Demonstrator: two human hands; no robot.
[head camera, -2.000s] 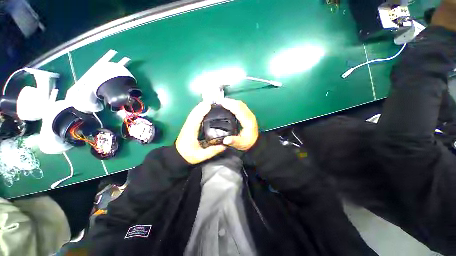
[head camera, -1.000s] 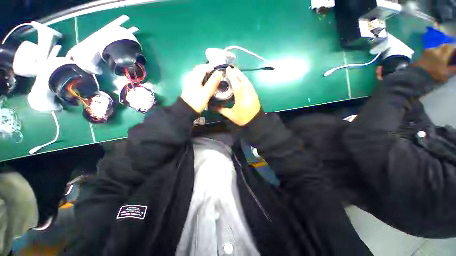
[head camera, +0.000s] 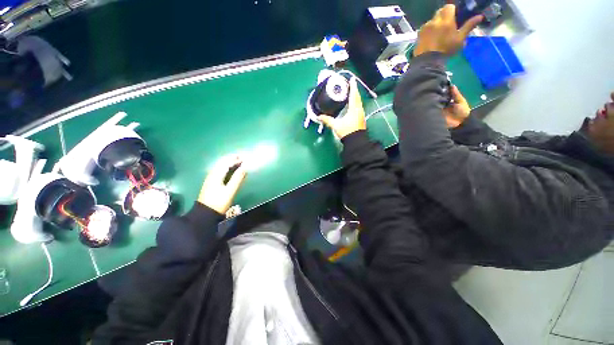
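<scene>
A camera (head camera: 330, 94) with a black head and a ringed lens face stands at the bench's upper middle right, its white parts behind and below the head. My right hand (head camera: 349, 114) is around its near right side. My left hand (head camera: 223, 185) is over the bench left of centre, thumb and fingers apart, with nothing visible in it. On the left, two white camera housings (head camera: 121, 149) with black open ends have red and orange wires running to round whitish boards (head camera: 148, 202) on the bench.
A neighbouring worker's dark sleeve (head camera: 431, 141) and hands are close on the right. Beyond are a blue tray (head camera: 493, 62), a black and silver box (head camera: 394, 40) and a small orange, blue and white item (head camera: 334, 50). Another white housing part (head camera: 17, 175) lies at the left edge.
The camera has moved from in front of my chest to the right and away, with my right hand on it. My left hand has come off it. The view has shifted right.
</scene>
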